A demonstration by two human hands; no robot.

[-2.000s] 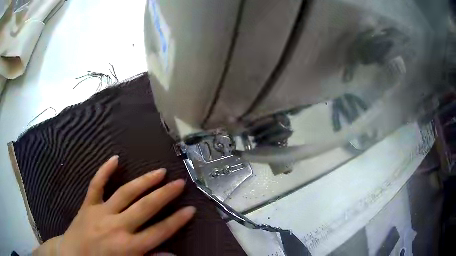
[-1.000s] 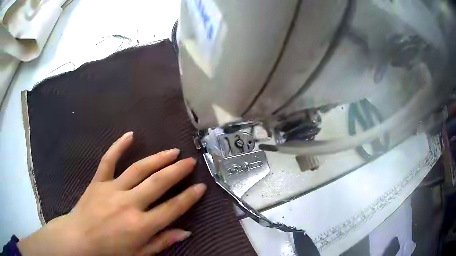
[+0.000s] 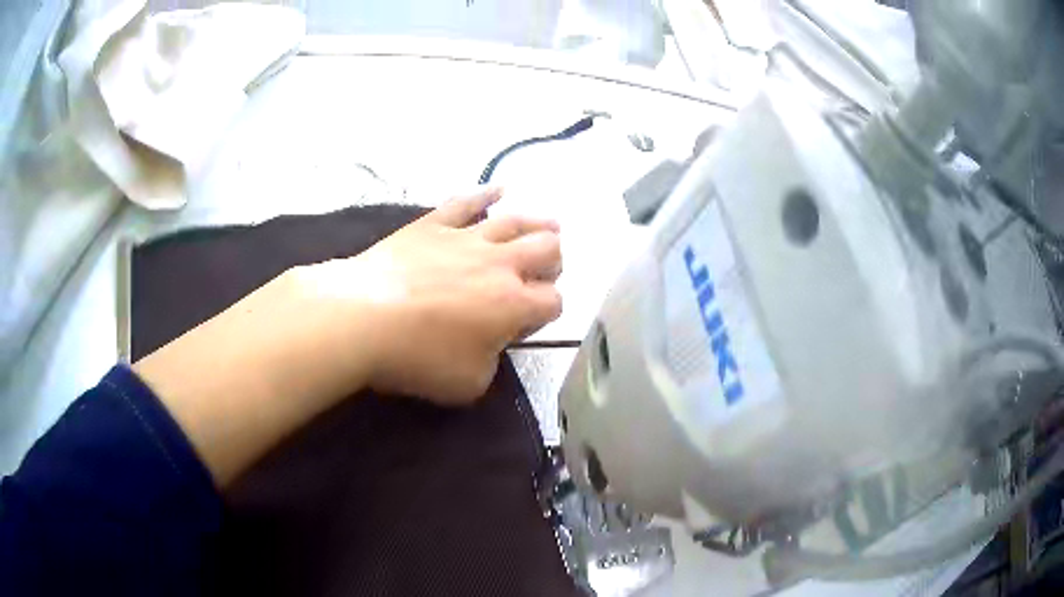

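Observation:
The dark brown fabric panel [image 3: 408, 501] lies left of the machine head, its far edge running to my left hand. My left hand [image 3: 478, 286] is over the panel's far right corner, fingers bent; whether they pinch the cloth is hidden. A narrow dark strip [image 3: 531, 142] runs from my fingertips away over the white table. The off-white machine head [image 3: 805, 315] with blue JUKI lettering stands right of the panel. The metal plate and binder parts [image 3: 624, 560] show at the lower edge, beside the panel's right edge. My right hand is not in view.
Cream fabric [image 3: 146, 93] lies in folds at the upper left. Pale cloth also hangs behind the machine at the top right. Green scissor handles [image 3: 869, 507] lie on the bed, partly behind the head. Fine loose threads lie beyond the panel's far edge.
The view has tilted up and shows more of the table's far side. My left hand has moved from flat on the panel to its far right corner, and its fingers have bent.

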